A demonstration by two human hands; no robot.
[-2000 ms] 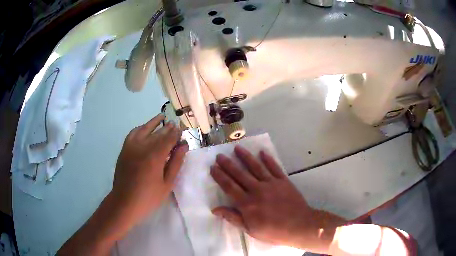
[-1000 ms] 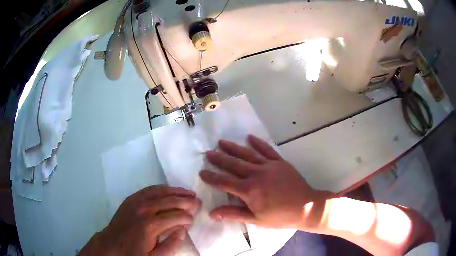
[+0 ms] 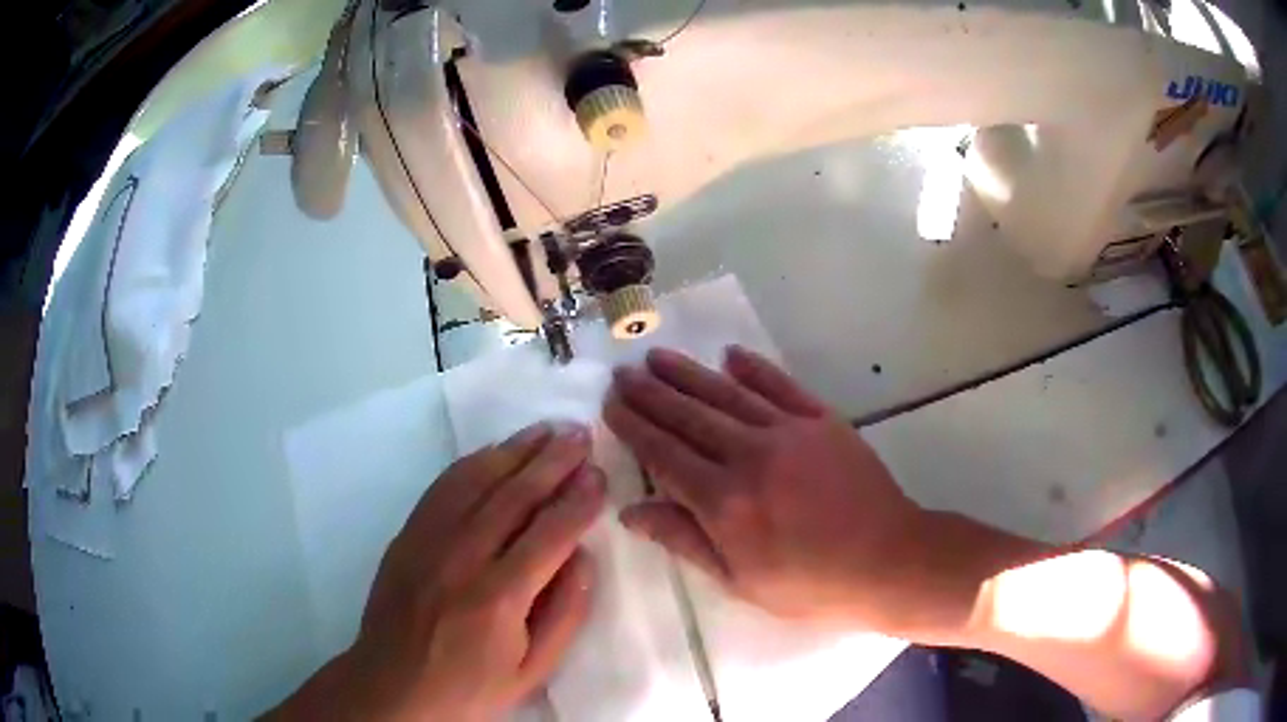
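A white fabric panel lies on the table, its far part under the presser foot of the cream-white sewing machine. A thin dark line runs along the cloth between my hands towards the near edge. My left hand lies on the panel, fingers near each other, pointing towards the foot. My right hand lies flat on the panel to the right, fingertips just short of the foot, thumb apart. Both hands press on the cloth; the cloth under the palms is hidden.
White cloth pieces with jagged edges and a dark outline lie at the far left. Scissors with dark ring handles rest at the right by the machine base. Tension knobs stick out above the panel. The table's front edge curves at the right.
Since the first frame, my left hand has left the needle area, drawn back, then moved forward on the panel. My right hand stays on the cloth. More cloth now shows left of the panel.
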